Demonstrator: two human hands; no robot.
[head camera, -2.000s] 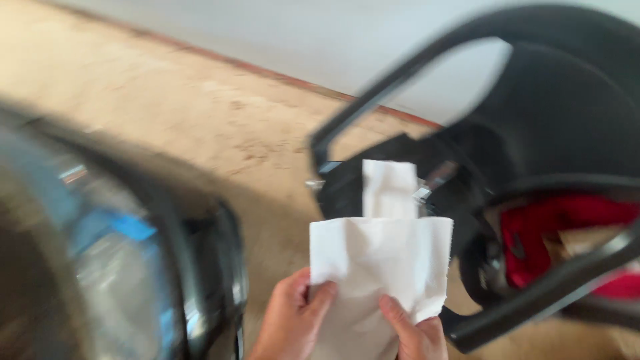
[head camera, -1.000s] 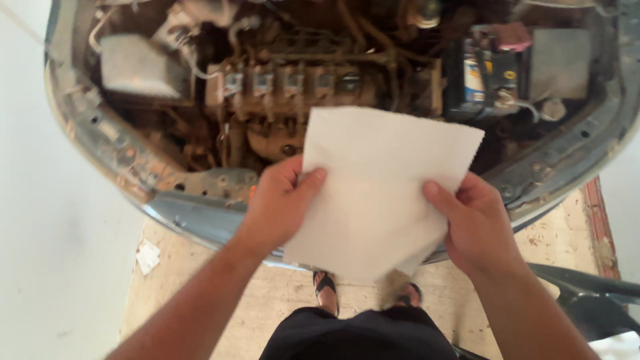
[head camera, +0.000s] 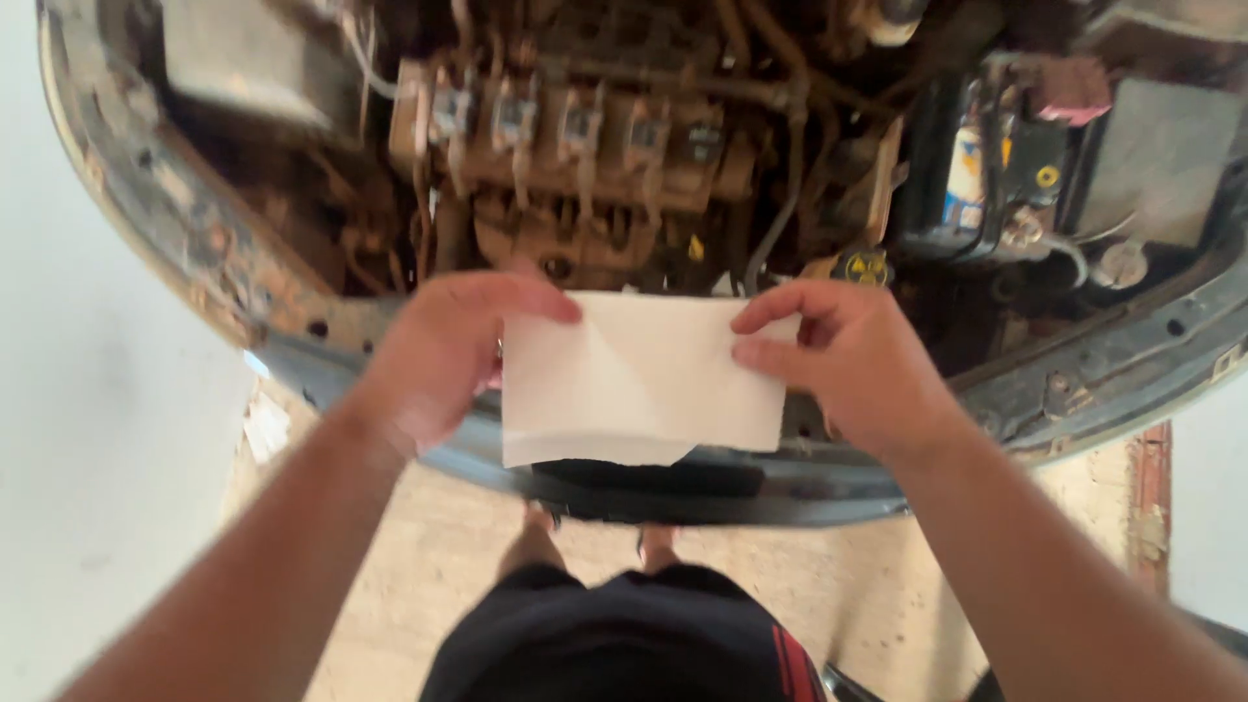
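A white paper sheet (head camera: 643, 380), apparently folded over, is stretched between both hands above the front edge of a car's engine bay. My left hand (head camera: 458, 341) grips its left side, the thumb or a finger lying over the upper left corner. My right hand (head camera: 829, 351) pinches the upper right part between thumb and forefinger. Behind the paper lies the engine (head camera: 575, 146), brown with dirt, with a row of several ignition coils or connectors on top. The paper hides part of the front crossmember (head camera: 848, 473).
A car battery (head camera: 975, 175) with a red terminal cover (head camera: 1071, 90) sits at the right of the bay, near a black cap (head camera: 863, 267) with yellow marks. A grey box (head camera: 258, 63) is at upper left. A white scrap (head camera: 266, 427) lies on the floor.
The view has swung from a black chair and the floor to the engine bay. The sheet, larger and held at its sides one second ago, now shows as a shorter, folded piece, with my hands nearer its top.
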